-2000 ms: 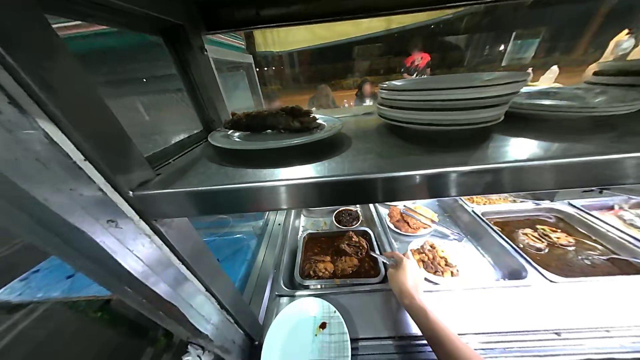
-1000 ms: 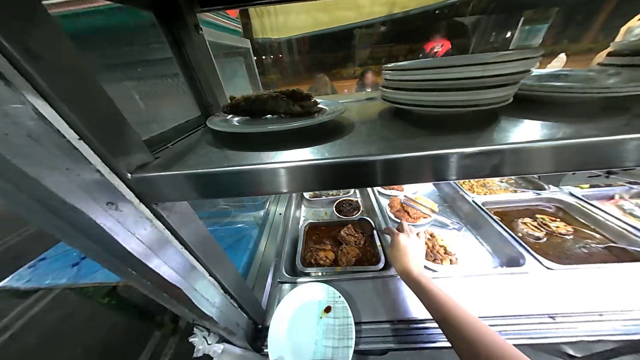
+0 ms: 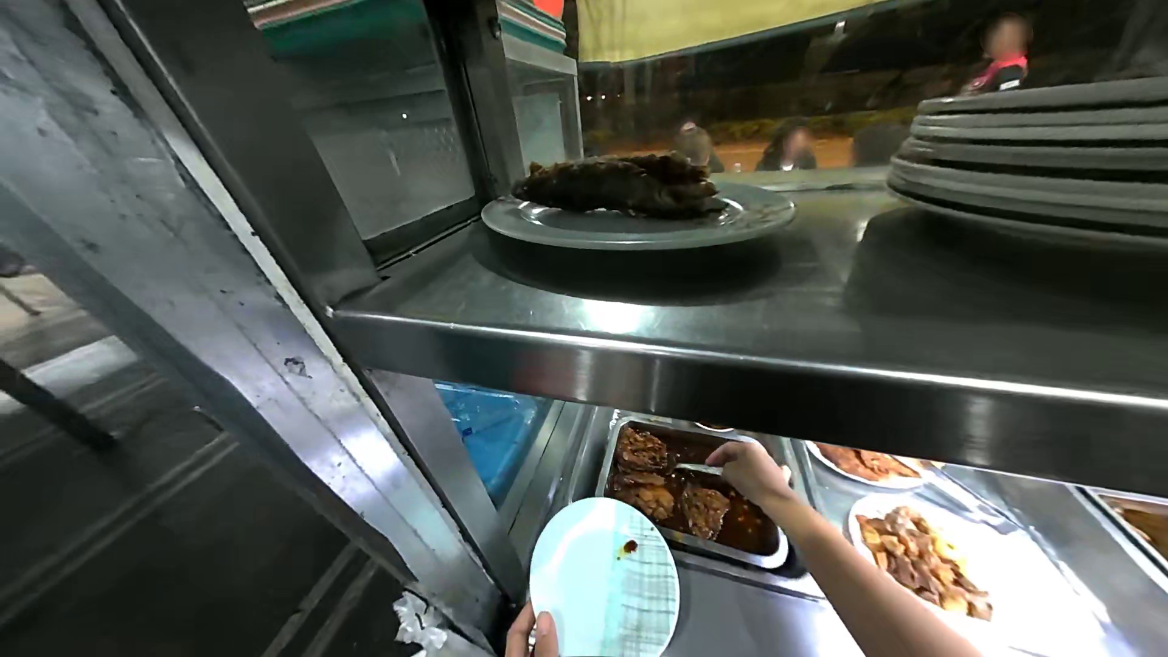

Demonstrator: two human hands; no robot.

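My left hand (image 3: 533, 633) grips the lower left rim of an oval white plate (image 3: 593, 575) with a faint checked pattern and a small dark sauce spot. My right hand (image 3: 750, 470) reaches over a rectangular metal pan (image 3: 777, 555) and holds the handle of a metal serving utensil (image 3: 698, 468); its far end is among the food, so its kind cannot be told. Pieces of braised meat (image 3: 704, 511) lie in dark brown sauce in the pan. The plate is in front of the pan, at its near left corner.
A steel shelf (image 3: 639, 342) spans above the pans, bearing a plate (image 3: 639, 239) of dark cooked food and stacked plates (image 3: 1040, 164). A steel post (image 3: 274, 301) stands left. Dishes of meat (image 3: 922, 557) and reddish food (image 3: 867, 461) lie right. People are beyond the glass.
My left hand has come into view at the plate's rim. My right hand has moved from the pan's right edge to over the pan. The view has shifted closer and left.
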